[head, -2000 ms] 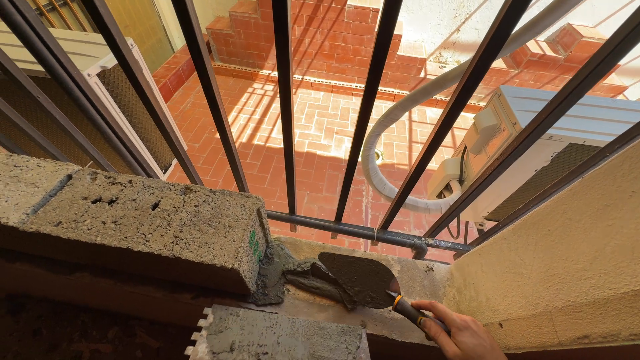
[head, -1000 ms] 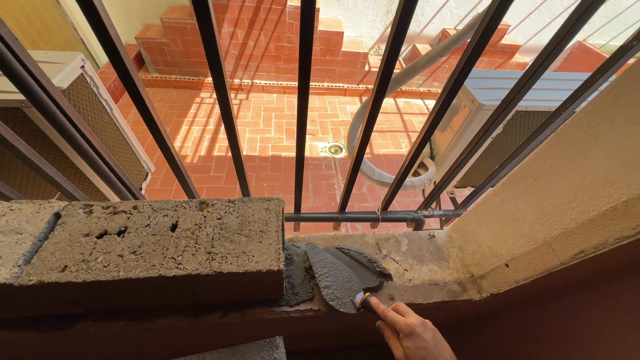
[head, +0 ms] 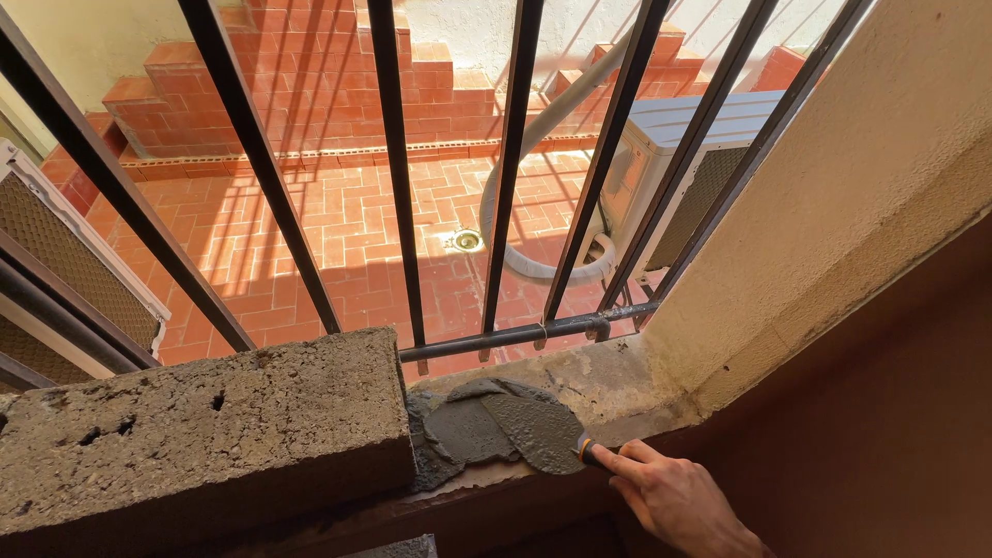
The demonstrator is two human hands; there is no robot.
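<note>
My right hand point(head: 674, 496), at the lower right, grips the dark handle of a pointed masonry trowel point(head: 535, 430). The trowel's blade, coated with wet mortar, lies on a grey mortar bed point(head: 465, 430) on the sill point(head: 612, 380). To the left, a concrete block point(head: 209, 418) rests on the wall, and mortar reaches its right end face. My left hand is out of view.
Black metal bars point(head: 395, 178) rise behind the sill from a dark horizontal pipe point(head: 496, 339). A plastered wall point(head: 821, 209) borders the right. Part of another block point(head: 399, 549) shows at the bottom edge. Beyond the bars are air-conditioner units point(head: 666, 139) and a tiled floor point(head: 349, 225).
The mortar beside the block is more spread out than two seconds ago, and a flattened patch now shows left of the blade. My right hand still holds the trowel. The view has shifted.
</note>
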